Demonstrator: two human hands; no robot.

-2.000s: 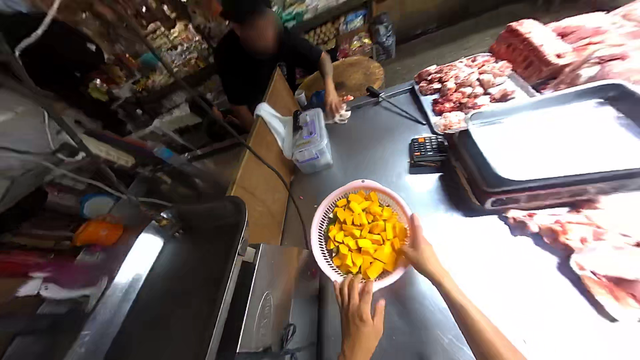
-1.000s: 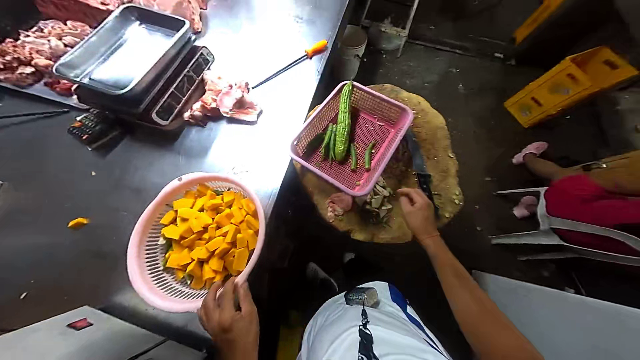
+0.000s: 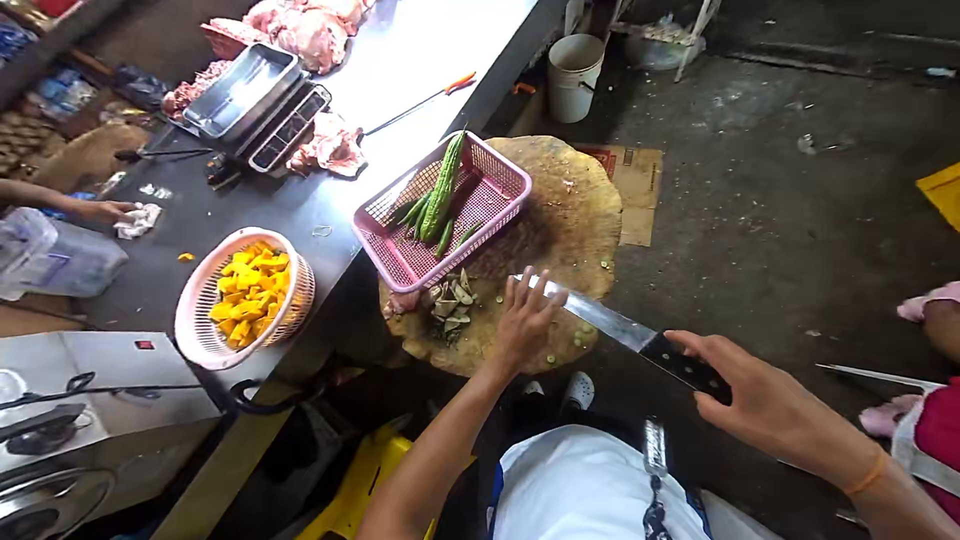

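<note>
My right hand [image 3: 739, 390] is at the black handle of a large kitchen knife [image 3: 611, 319], thumb and fingers around it. Its blade reaches left over a round wooden chopping block [image 3: 577, 217]. My left hand [image 3: 525, 319] is spread at the blade's far end; whether it touches the steel is unclear. Behind it, a pink plastic basket [image 3: 487, 199] rests partly on the block, holding a bitter gourd [image 3: 442, 187] and several green pods. Cut pale vegetable pieces [image 3: 454, 304] lie beside the basket. A pink colander [image 3: 202, 300] of orange squash chunks [image 3: 251, 292] stands on the metal table.
The metal table [image 3: 420, 45] holds a scale with a steel tray [image 3: 244, 90], raw meat [image 3: 330, 142] and a sharpening steel [image 3: 420, 101]. Another person's hand [image 3: 109, 210] holds a white cloth at left. A white bucket [image 3: 576, 75] stands behind the block; someone sits at far right.
My left hand has left the colander and is now over the block. My right hand now has the knife, which lay on the block one second ago. The view has swung from the table toward the block.
</note>
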